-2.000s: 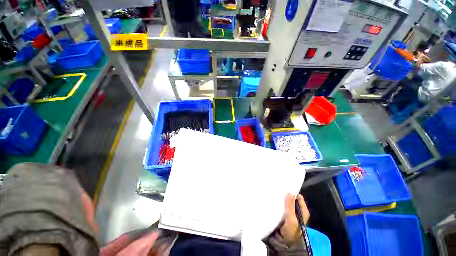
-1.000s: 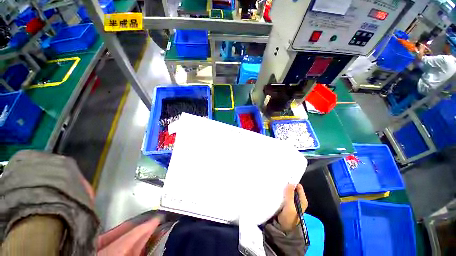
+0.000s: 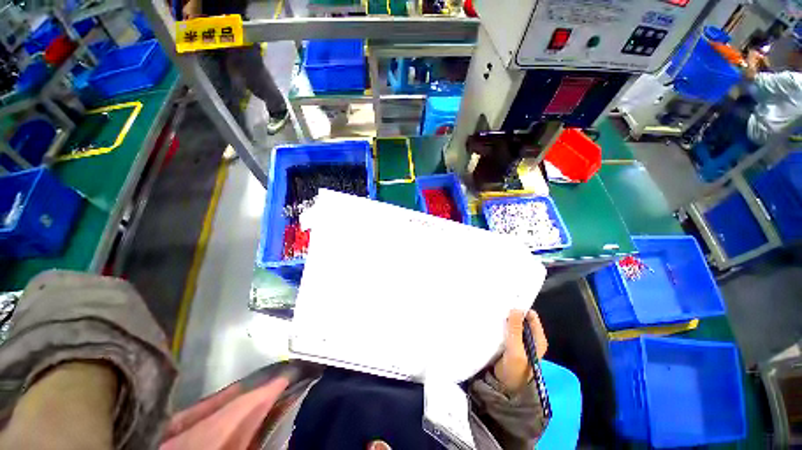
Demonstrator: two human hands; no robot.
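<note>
White production sheets (image 3: 404,281), blank on the side that shows, are tilted in front of my body. My right hand (image 3: 519,352) grips their lower right edge, with a thin black pen (image 3: 535,373) along the fingers. A narrow white slip (image 3: 447,409) hangs at the sheets' lower edge. My left sleeve and bare wrist show at the lower left, but the left hand itself is cut off or hidden. A small skin-coloured spot shows at the bottom edge; I cannot tell what it is.
Behind the sheets are a blue parts bin (image 3: 274,206) with black and red leads, small-parts bins (image 3: 563,235), a red scoop bin (image 3: 576,156) and the press (image 3: 563,39). Blue bins (image 3: 677,299) sit at right. A person's legs show in the aisle; another person sits far right.
The view has shifted slightly, and the sheets sit a little higher in it. A person's legs now show farther left in the aisle. My right hand keeps its grip on sheets and pen.
</note>
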